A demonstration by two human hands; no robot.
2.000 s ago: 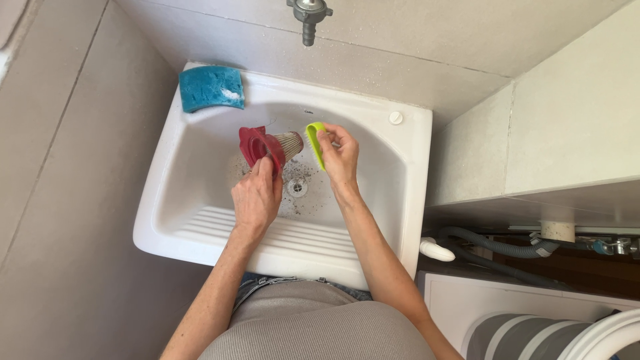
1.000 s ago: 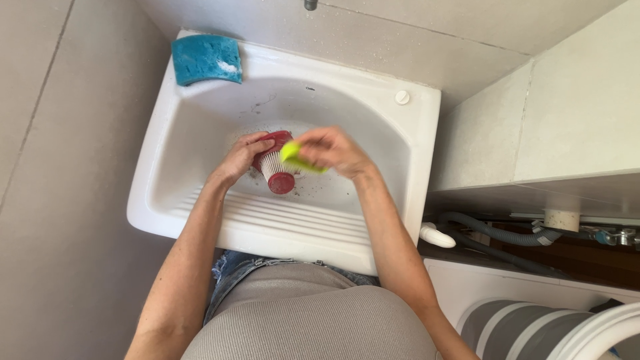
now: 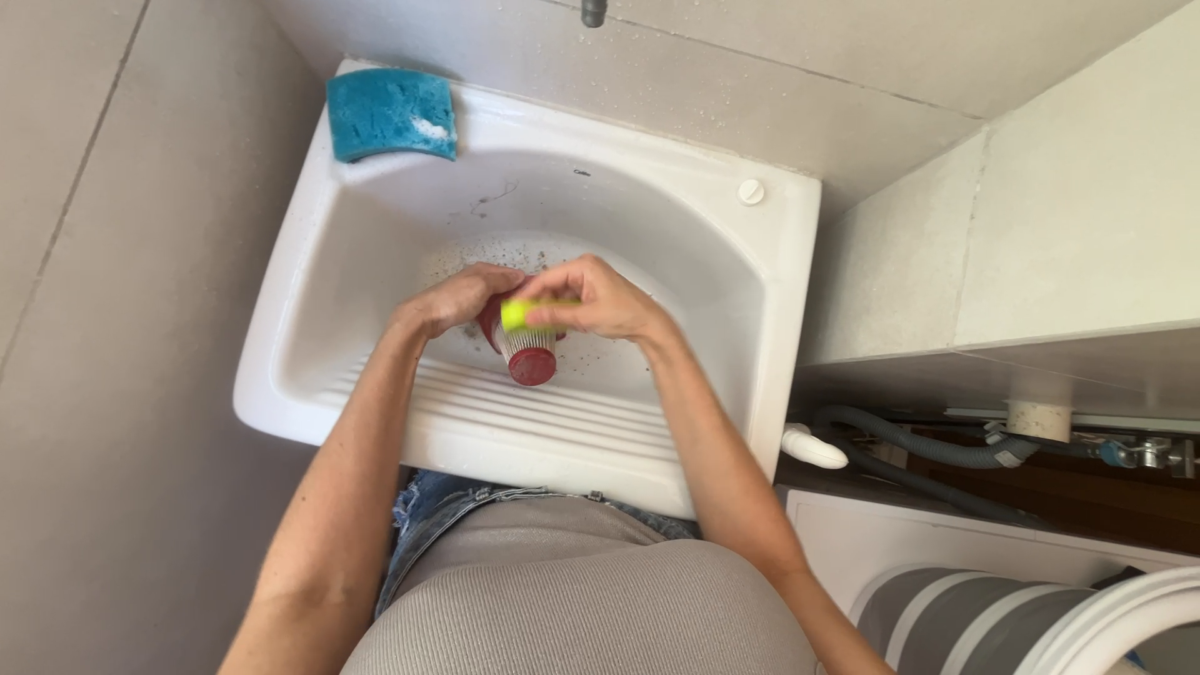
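Note:
Over the white utility sink point(image 3: 323, 281), my left hand point(image 3: 459, 300) grips the rim of a red pleated vacuum filter point(image 3: 532, 366). The filter's round red end points toward me, and its pale pleats show partly. My right hand point(image 3: 600, 305) holds a bright yellow-green brush or scrubber point(image 3: 517, 315) against or just over the pleats; it is blurred, and whether they touch I cannot tell. Dark specks and some hair lie in the basin around the hands. The drain is hidden.
A blue sponge point(image 3: 389, 112) with a patch of foam rests on the sink's back left corner. Above the back edge hangs a grey tap spout point(image 3: 593, 11). A white plug-like cap point(image 3: 751, 192) sits at the back right. Grey hoses point(image 3: 919, 445) run under the ledge at right.
The filter, first held with its pleated end pointing right, has turned so that its round end faces me. My right hand has brought the yellow-green tool from beside the filter to its pleats.

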